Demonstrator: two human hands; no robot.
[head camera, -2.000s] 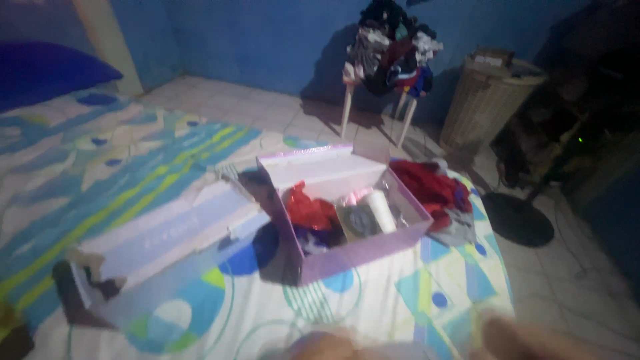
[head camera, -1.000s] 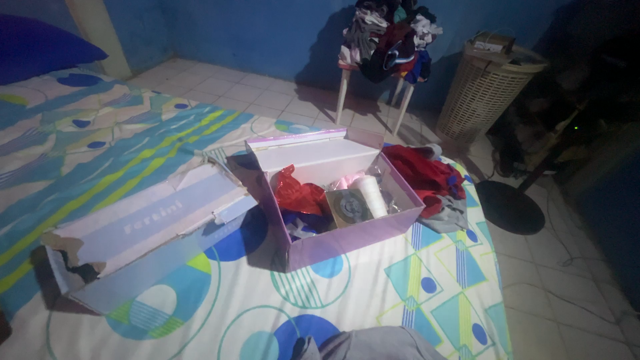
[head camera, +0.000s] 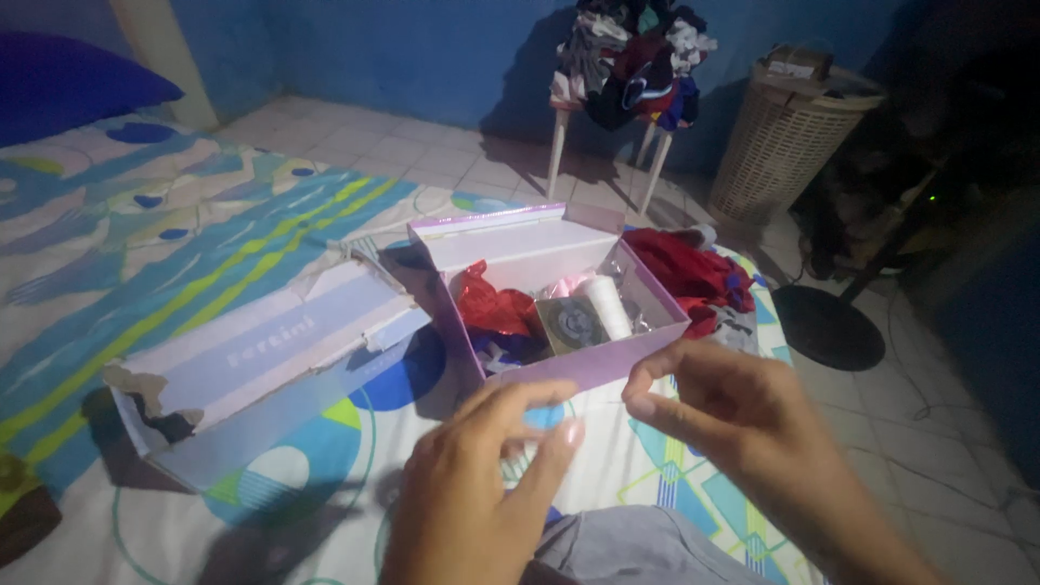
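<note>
My left hand (head camera: 496, 467) hovers over the bed in front of an open purple cardboard box (head camera: 585, 365), thumb and fingers apart, holding nothing. To its right my right hand (head camera: 715, 402) is raised near the box's front right corner, its thumb and index finger curled close together; whether anything thin is between them I cannot tell. Inside the box lie a crumpled red wrapper (head camera: 491, 305), a square card-like item with a dark round pattern (head camera: 573, 322), a white cylinder (head camera: 608, 307), something pink and clear plastic. A torn, pale blue and pink box (head camera: 268, 333) lies to the left.
A patterned bedsheet (head camera: 284, 528) covers the bed. Red and grey clothes (head camera: 691, 272) lie beyond the box's right side. Farther back are a stool piled with clothes (head camera: 634, 65), a wicker basket (head camera: 784, 146) and a round black stand base (head camera: 829, 327). A blue pillow (head camera: 73, 77) is far left.
Both hands have come up into view before the purple box; one second ago neither was seen, and two seconds ago only blurred parts showed at the bottom edge. The boxes stay put.
</note>
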